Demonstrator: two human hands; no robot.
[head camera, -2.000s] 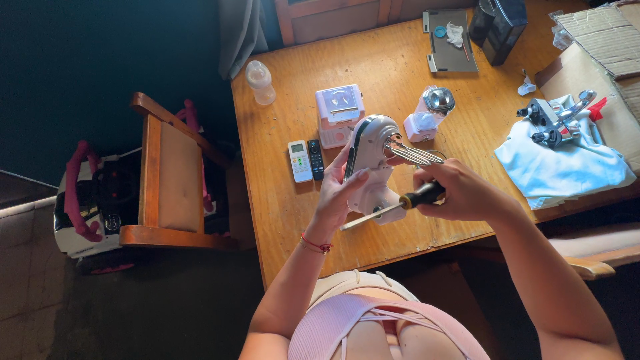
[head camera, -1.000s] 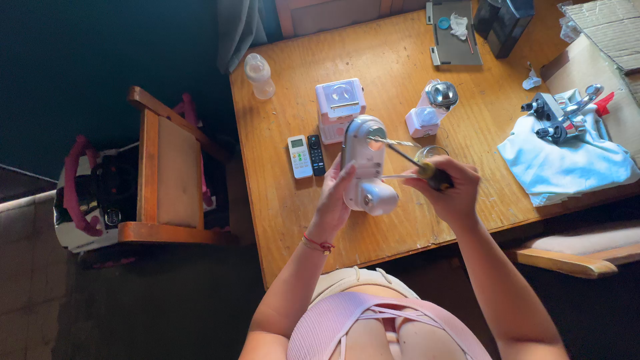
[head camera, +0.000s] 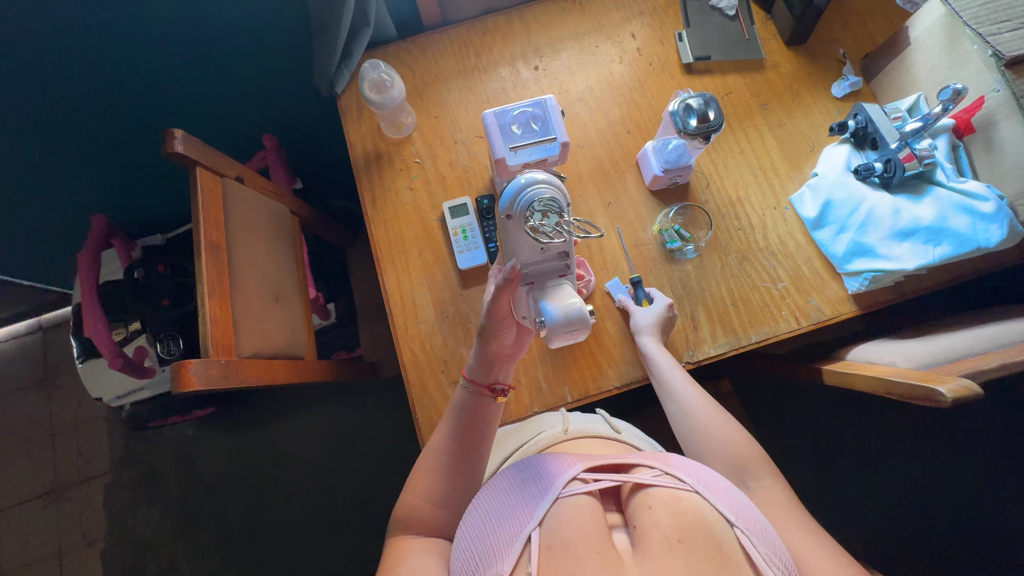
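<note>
My left hand (head camera: 506, 308) grips a white toy stand mixer (head camera: 552, 264) with wire beaters (head camera: 552, 222); its underside shows an uncovered battery compartment (head camera: 549, 266). In my right hand (head camera: 652, 318), low over the table, are a screwdriver (head camera: 638, 286) with a black and yellow handle and a small pale piece (head camera: 617, 290) that looks like a battery cover. Beyond that hand stands a clear glass bowl (head camera: 694, 232) with several batteries (head camera: 676, 234) in it. A pink toy blender (head camera: 676, 144) stands behind the bowl, and a pink toy appliance (head camera: 524, 136) behind the mixer.
Left of the mixer lie a white remote control (head camera: 465, 232) and a black remote (head camera: 486, 224). A baby bottle (head camera: 388, 98) stands at the far left. On the right, a chrome faucet (head camera: 912, 136) rests on a light blue cloth (head camera: 904, 216). Wooden chairs (head camera: 264, 376) flank the table (head camera: 760, 280).
The battery compartment, covered by a hand or lid before, now shows uncovered. My right hand has moved away from the mixer, down and to the right, with the screwdriver and a small pale piece.
</note>
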